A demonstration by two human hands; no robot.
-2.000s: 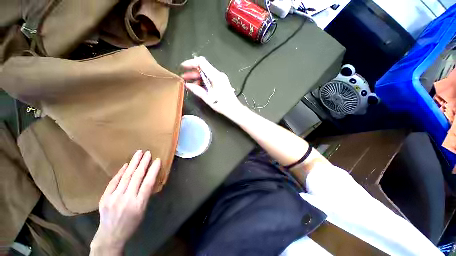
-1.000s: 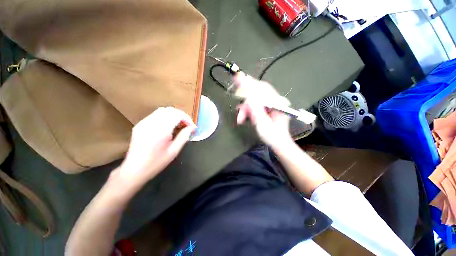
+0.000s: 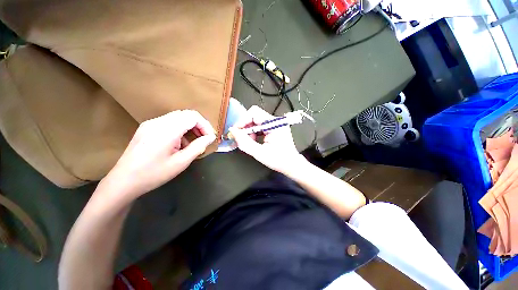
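A tan-brown bag body lies on the dark green table at the left, with reddish-brown edge binding along its right rim. My left hand pinches the binding near its lower corner. My right hand holds a slim whitish pen-shaped tool with dark marks like a pen. The tool's tip end is beside the binding, close to my left fingertips. A pale round dish lies under the rim between my hands, partly hidden by them.
A corded tool with a yellow-and-metal end and loose threads lie beyond my right hand. A red can is at the top. A small fan and a blue crate of orange-tan pieces are at the right.
My right hand has moved left to the rim, turning the tool's tip end towards the binding. My left hand keeps its pinch there. The view has shifted slightly.
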